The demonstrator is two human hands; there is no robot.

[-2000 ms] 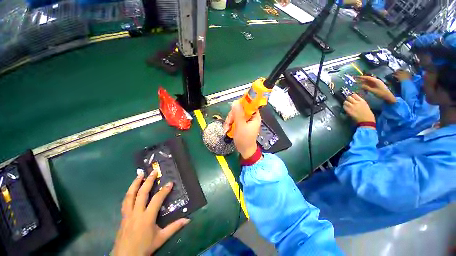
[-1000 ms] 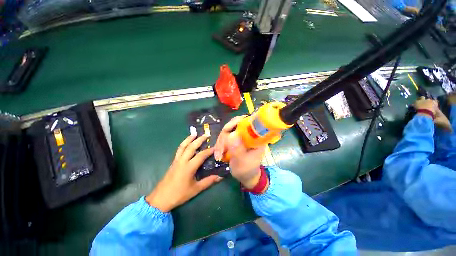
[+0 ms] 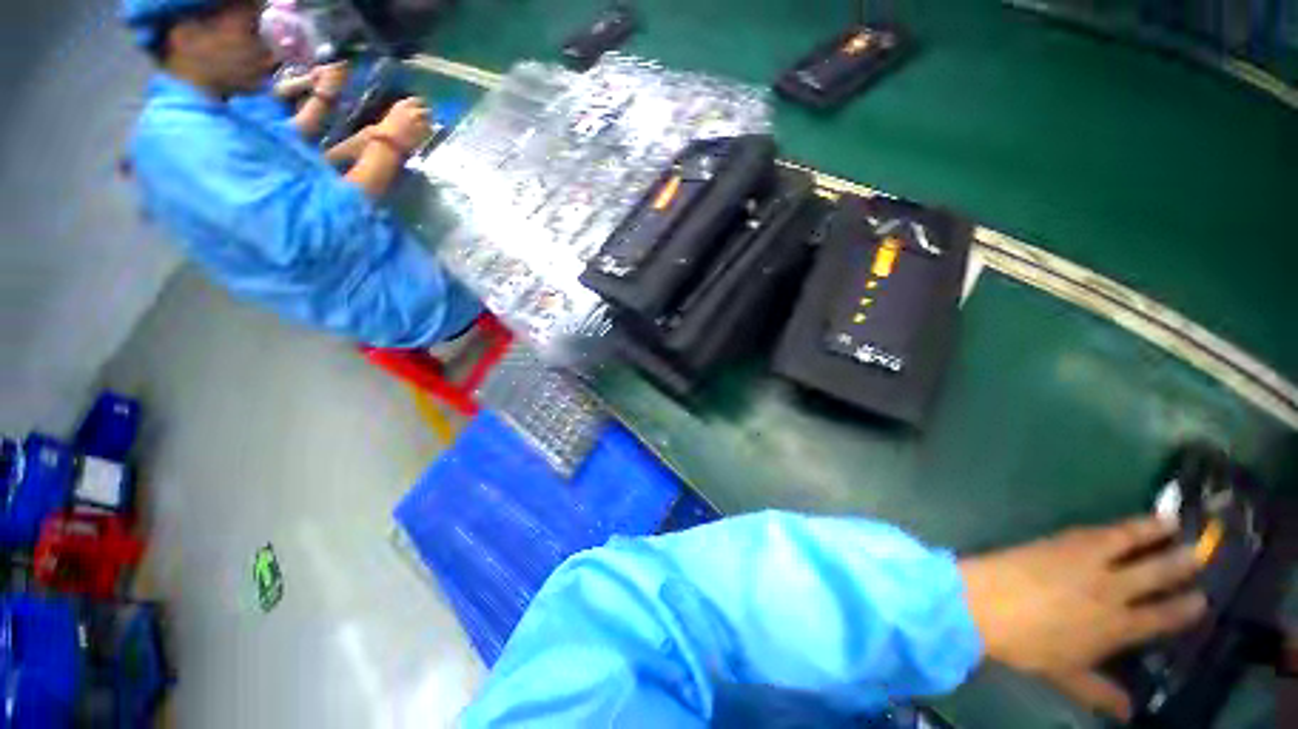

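Observation:
My left hand [image 3: 1089,605] is at the lower right, with its spread fingers resting on a phone assembly [image 3: 1210,548] in a dark holder. That assembly is blurred, partly covered by my fingers and near the right edge of the picture. An orange strip shows on it beside my fingertips. My right hand and the orange screwdriver are out of the picture.
Another phone assembly [image 3: 871,306] lies on a black pad on the green bench. Stacked black holders [image 3: 698,257] stand left of it, beside clear plastic trays [image 3: 548,185]. A blue crate [image 3: 534,513] is below the bench edge. A person [image 3: 264,214] sits at upper left.
The view has swung left, so the post, red bag and screwdriver have left the picture. My left hand now shows at the right, still on the phone assembly. My right hand is no longer visible.

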